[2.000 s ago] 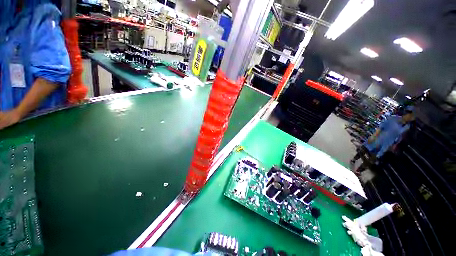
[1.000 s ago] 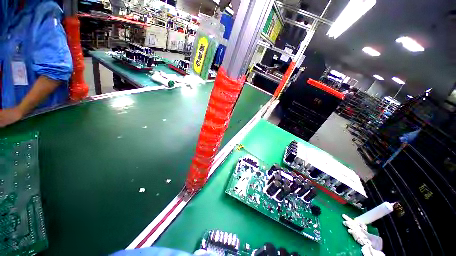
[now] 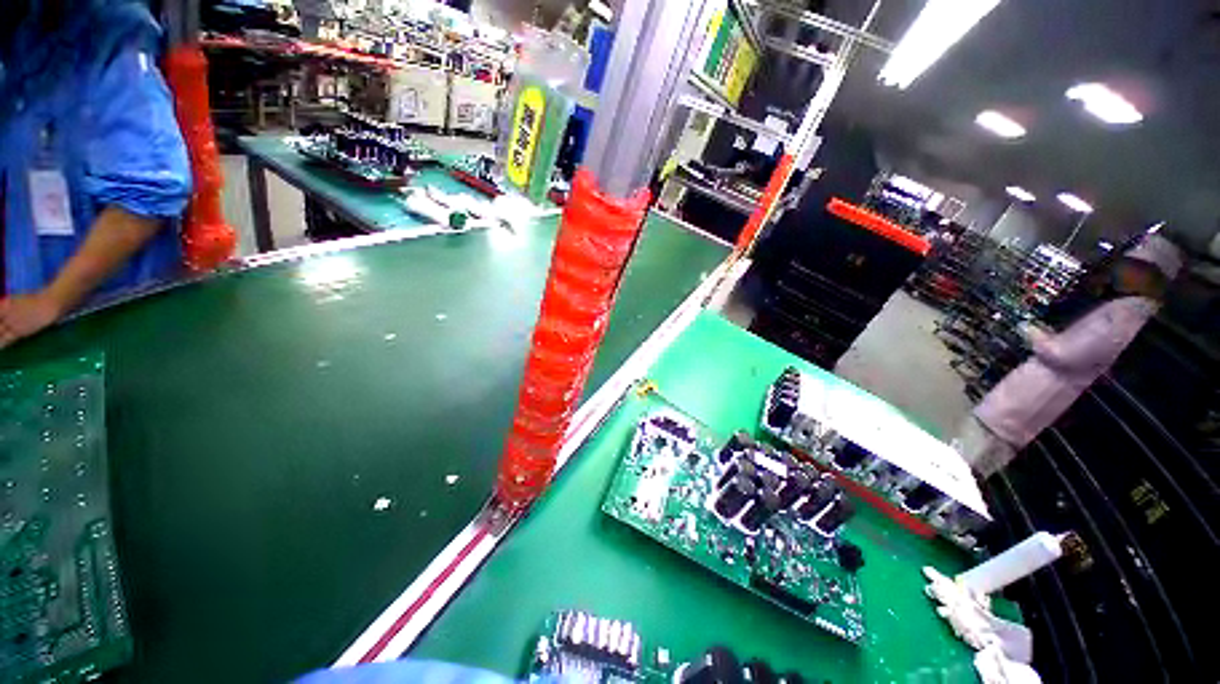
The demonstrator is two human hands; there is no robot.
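No hand of mine shows; only a bit of blue clothing is at the bottom edge. A populated green circuit board [image 3: 733, 524] with black capacitors lies on the green bench mat [image 3: 535, 588]. A second board [image 3: 589, 647] is cut off by the bottom edge. A long assembly with a white top [image 3: 883, 434] lies behind the first board. A white glue tube [image 3: 1013, 563] rests against crumpled white gloves or cloth [image 3: 966, 617] at the bench's right edge. A flat green board [image 3: 54, 521] lies on the conveyor, cut off at the left.
The dark green conveyor [image 3: 294, 441] carries small white bits. A post wrapped in red film [image 3: 569, 341] stands at its edge. A person in blue [image 3: 94, 147] is at far left, another in pale pink [image 3: 1070, 354] at right. Black crates [image 3: 836, 274] stand beyond the bench.
The person in blue at the right is gone from view and a person in pale pink shows there. The flat board sits slightly further right than two seconds ago. The bench items look unchanged.
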